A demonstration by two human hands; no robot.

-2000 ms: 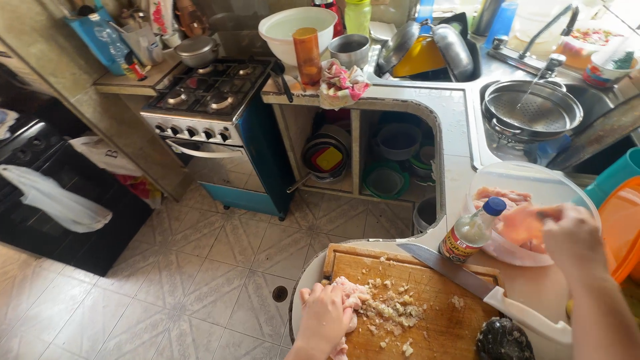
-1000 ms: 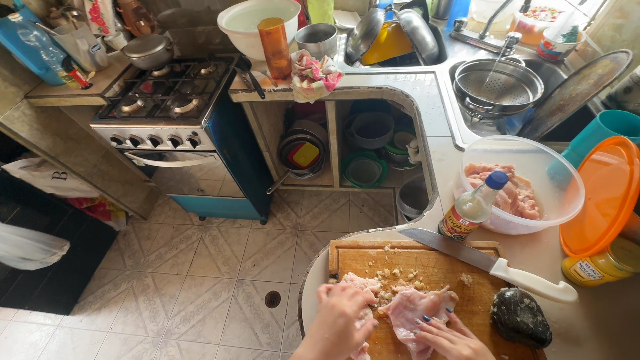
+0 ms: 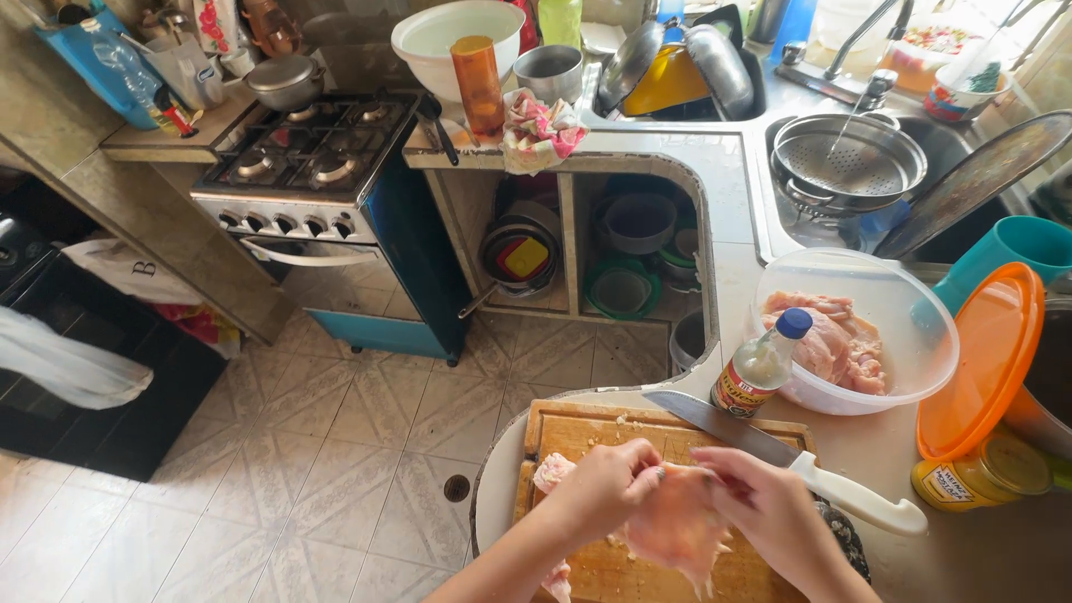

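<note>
Between my left hand and my right hand hangs a thin piece of raw meat, pinched by its upper edge and slightly blurred, over a wooden cutting board. More raw meat lies at the board's left side, partly behind my left forearm, among pale chopped bits. A white-handled kitchen knife lies across the board's upper right, its tip past the edge. A clear plastic bowl behind holds raw meat pieces. A glass sauce bottle with a blue cap stands against it.
A dark stone sits beside the board, partly behind my right forearm. To the right are an orange lid, a mustard jar and a teal cup. Water runs into a metal colander in the sink. A gas stove stands left.
Two seconds ago my right hand was at the plastic bowl; one second ago it was spreading meat on the board. Now both hands hold that piece up above the board.
</note>
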